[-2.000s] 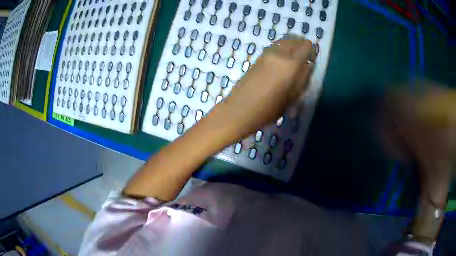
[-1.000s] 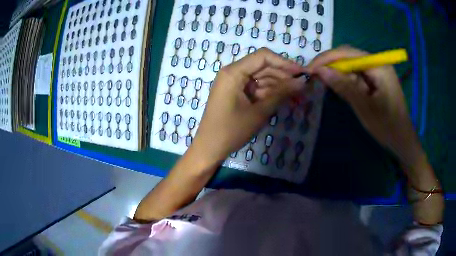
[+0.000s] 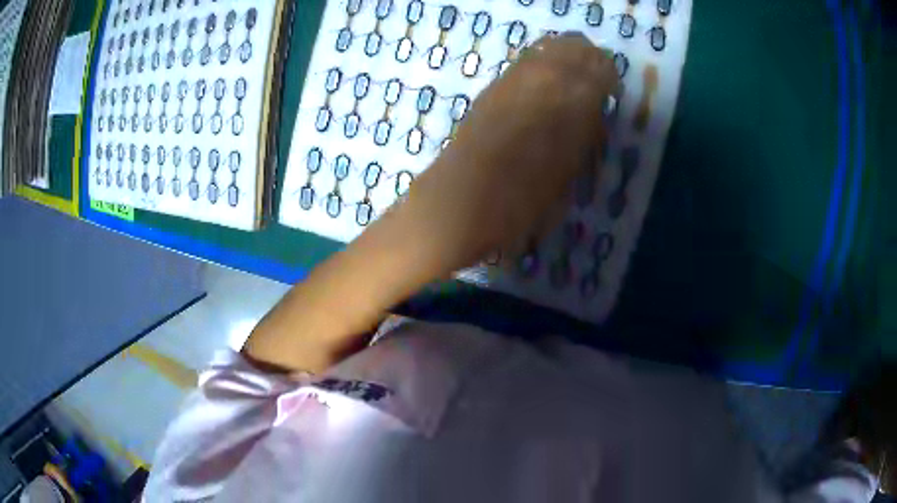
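Note:
The white board (image 3: 295,211) lies directly in front of me, with rows of small elongated-octagon pieces (image 3: 373,177) in end-to-end pairs. My left hand (image 3: 566,108) is blurred over the board's right part, its fingers near the surface. The fingertips are hidden, so I cannot tell whether they hold a piece. Just right of the fingers, a tan dumbbell-shaped mark (image 3: 645,96) shows without a shiny piece. My right hand and the yellow-handled tool are not in view; only a sleeve (image 3: 836,481) shows at the bottom right.
A second loaded board (image 3: 167,137) with a brown edge and a green label (image 3: 112,209) lies to the left. Stacked boards (image 3: 34,98) and a paper slip (image 3: 69,74) are at the far left. Blue tape (image 3: 848,196) marks the green tabletop on the right.
One second ago both hands met above the board, the right with the yellow tool. Now my left hand is over the board farther back, and my right hand has left the picture.

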